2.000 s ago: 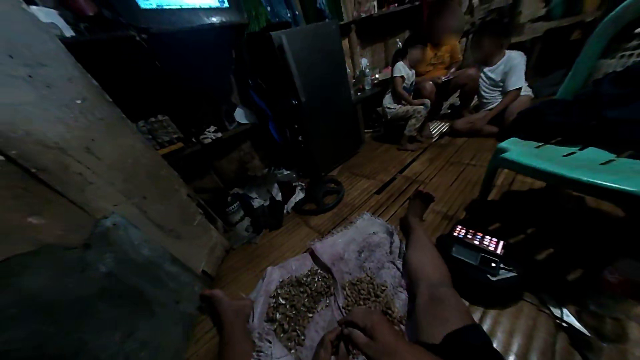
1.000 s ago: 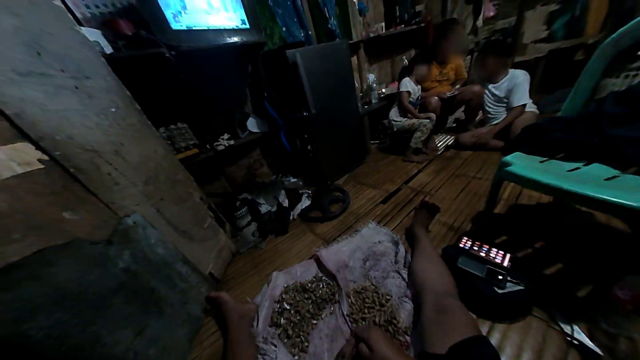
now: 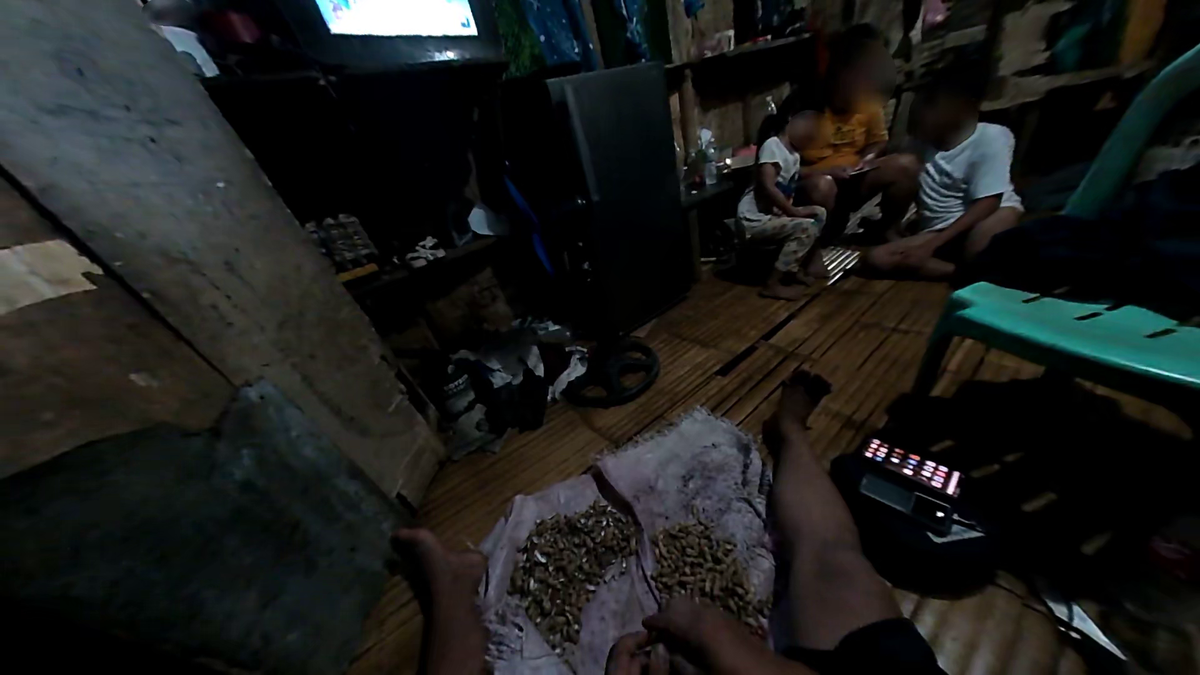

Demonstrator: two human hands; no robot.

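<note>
A pale woven sack (image 3: 689, 459) lies on the slatted floor between my legs. On its left part is a pile of small brownish pods, perhaps peanuts or shells (image 3: 567, 562); a second pile of lighter brown pods (image 3: 703, 562) lies on the right part, past a fold. My right hand (image 3: 694, 628) is at the near edge of the right pile, its fingers bent toward my left hand. My left hand (image 3: 637, 653) is low at the bottom edge, fingers curled close to the right one. Whether either holds a pod is too dark to tell.
A green plastic chair (image 3: 1078, 328) stands at the right. Near my right leg, a lit device (image 3: 909, 469) rests on a dark round object. A black wheel-like ring (image 3: 614, 375) lies ahead beside crumpled bags (image 3: 511, 370). Several people (image 3: 844, 159) sit at the back. A board (image 3: 234, 244) leans at the left.
The view has shifted slightly, showing more of the television screen. My hands stay low by the near edge of the sack; their finer motion is not clear.
</note>
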